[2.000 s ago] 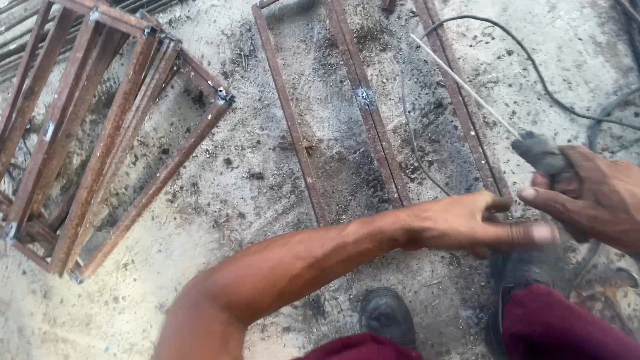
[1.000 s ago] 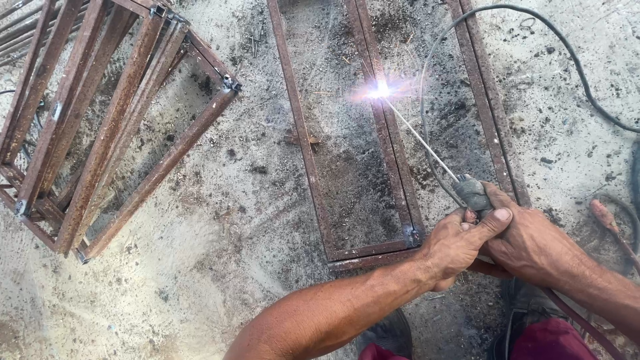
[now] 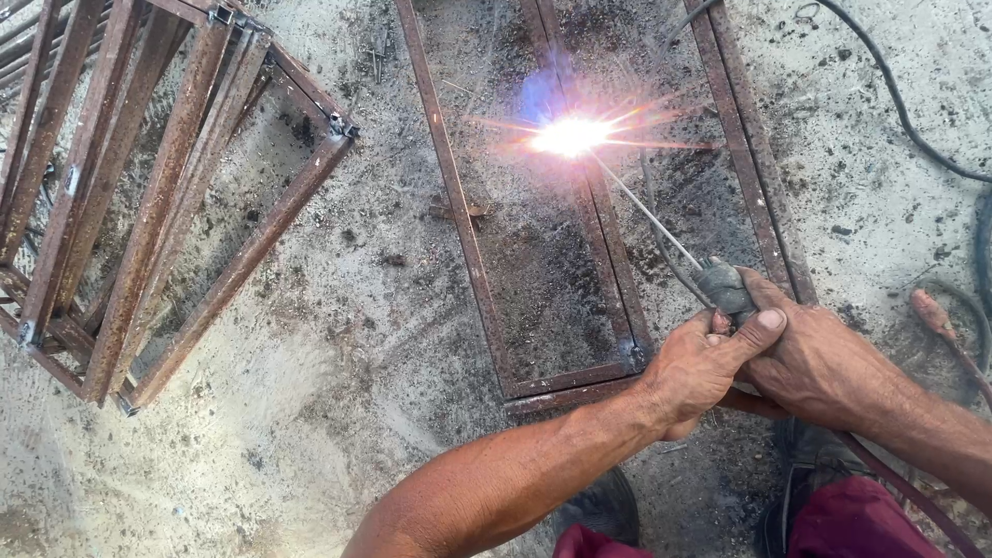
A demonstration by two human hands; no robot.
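Note:
My right hand point(image 3: 821, 364) is closed around a dark welding electrode holder point(image 3: 727, 288). From its jaws a thin welding electrode point(image 3: 647, 209) runs up and left to a bright arc point(image 3: 572, 136) on the paired middle bars of a rusty steel frame point(image 3: 612, 263). The glare hides the spot where rod and steel meet. My left hand point(image 3: 701, 364) grips the holder's near side against my right hand, its thumb lying over the right fingers. A bluish weld mark point(image 3: 634, 355) shows at the frame's near corner, just left of my left hand.
Several rusty steel frames point(image 3: 178, 155) lie stacked at the left. A dark cable point(image 3: 891, 93) curves over the concrete floor at the upper right. A second cable with a reddish end piece point(image 3: 934, 311) lies at the right. My shoes point(image 3: 601, 508) are near the bottom edge.
Two seconds ago my left hand was apart from the holder and no arc showed; now both hands are on it. The arc, lit one second ago, still burns on the middle bars.

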